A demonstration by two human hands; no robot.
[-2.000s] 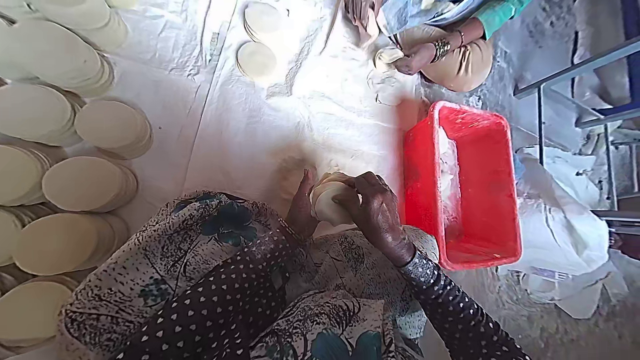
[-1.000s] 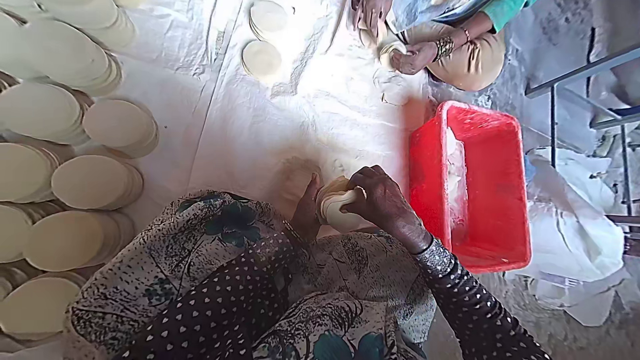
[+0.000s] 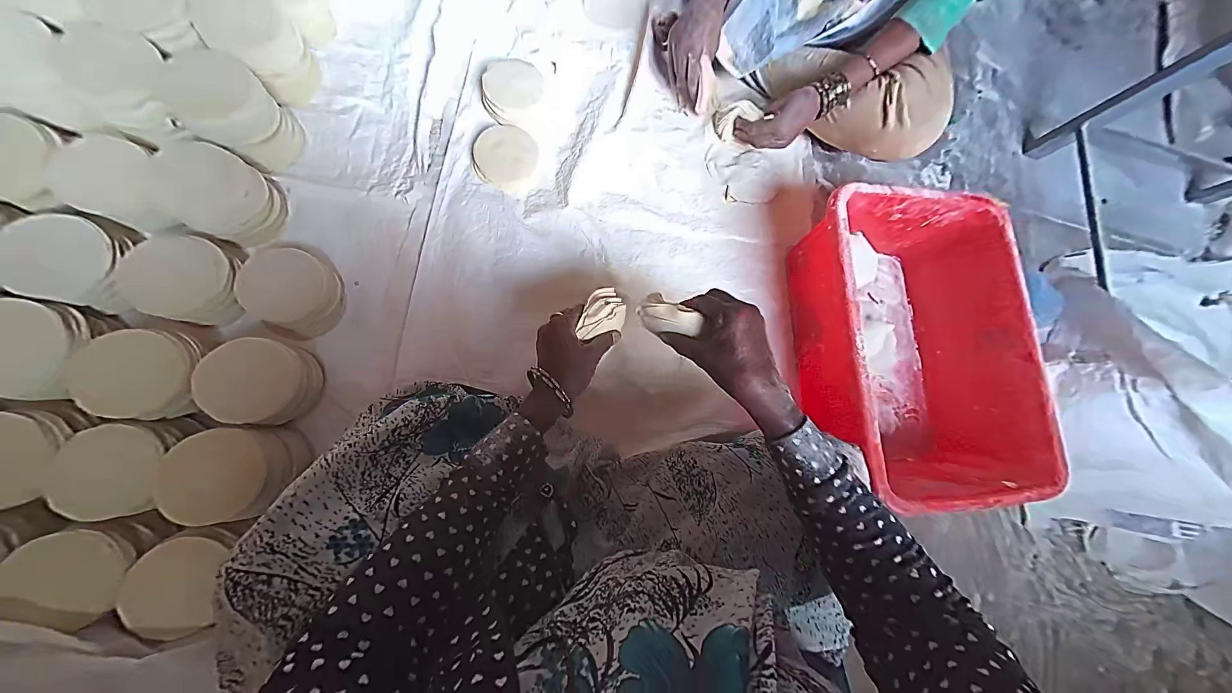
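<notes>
My left hand (image 3: 570, 354), with a bangle at the wrist, grips a small bunch of thin pale dough discs (image 3: 602, 315). My right hand (image 3: 736, 348) is closed on another pale stack of dough discs (image 3: 672, 317), seen edge-on. A narrow gap parts the two bunches, and both hands are over the white cloth (image 3: 500, 289) in front of my lap. Just to the right of my right hand stands a red plastic tub (image 3: 972, 356) with white powder and pale pieces along its left inner side.
Many overlapping stacks of round pale discs (image 3: 258, 381) cover the cloth's left side. Two small stacks (image 3: 505, 156) lie farther forward. A co-worker's hands (image 3: 784, 115) hold discs at the top. A metal frame (image 3: 1088, 192) and plastic sheeting (image 3: 1145, 356) are at the right.
My hands were together at one bunch of discs; now they are apart, each with its own bunch. My left hand has turned, and its bangle shows.
</notes>
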